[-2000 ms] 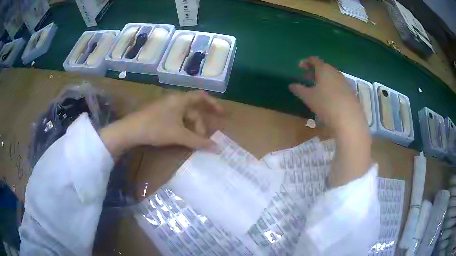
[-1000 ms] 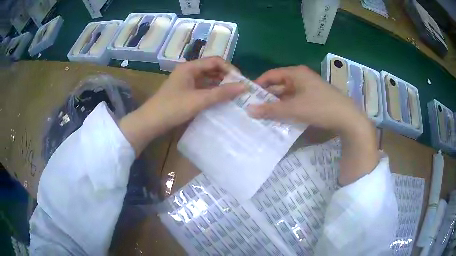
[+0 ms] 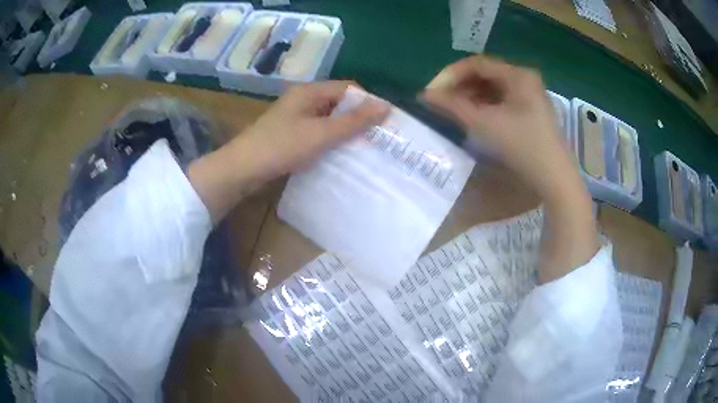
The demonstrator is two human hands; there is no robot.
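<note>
My left hand grips the top edge of a white label sheet, which has printed labels along its upper right side. My right hand is raised to the right of the sheet, over the green belt. Its thumb and fingertips pinch a tiny pale piece, probably a small label; it is blurred. Spare label sheets with dense rows of grey print lie overlapping below the held sheet.
White trays with cream units stand on the green belt at upper left and right, one partly behind my right hand. A clear plastic bag with black pieces lies by my left arm. White rolled tubes lie at right. An upright printed card stands behind.
A second ago both hands were on the sheet. My right hand has moved up and right, off the sheet, with a tiny pale piece. The trays at right have shifted left in view.
</note>
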